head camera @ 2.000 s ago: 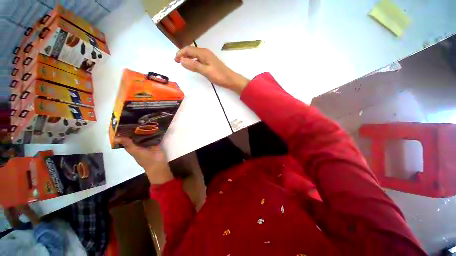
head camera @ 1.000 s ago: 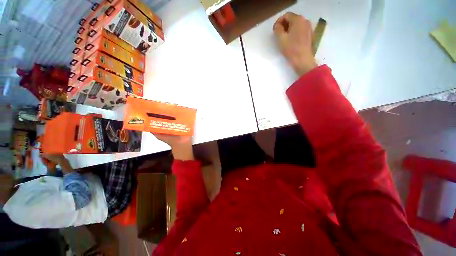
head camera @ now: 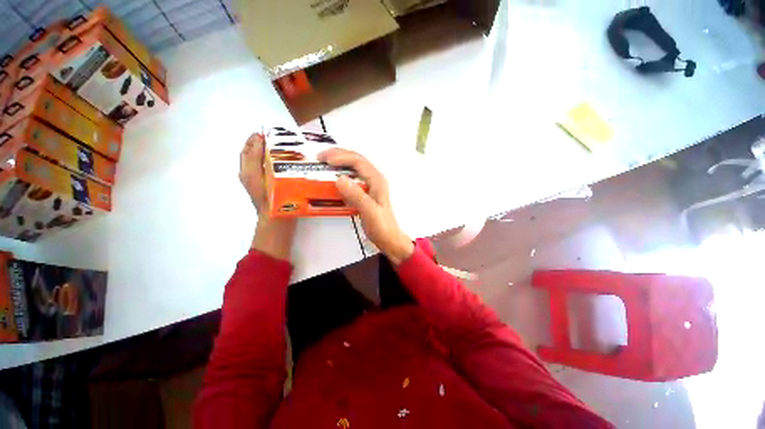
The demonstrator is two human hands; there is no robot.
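An orange, white and black retail carton (head camera: 304, 186) is held over the table in front of me, its orange top panel with a dark slot towards me. My left hand (head camera: 254, 178) grips its left side, fingers partly hidden behind it. My right hand (head camera: 366, 194) lies on its right side, fingertips on the printed face near the orange panel's edge. I cannot tell whether a sticker is between the right fingertips.
Brown shipping cartons (head camera: 335, 42) stand at the back, one with orange inside. Orange cartons (head camera: 59, 159) are stacked at left, another (head camera: 60, 300) below them. A narrow yellow-olive strip (head camera: 424, 130), yellow note (head camera: 587, 126) and black strap (head camera: 644, 40) lie right. A red stool (head camera: 625, 323) stands right.
The carton has turned from its plain orange top view to show a white printed face. My right hand has left the spot beside the strip and come onto the carton. The strip lies turned differently.
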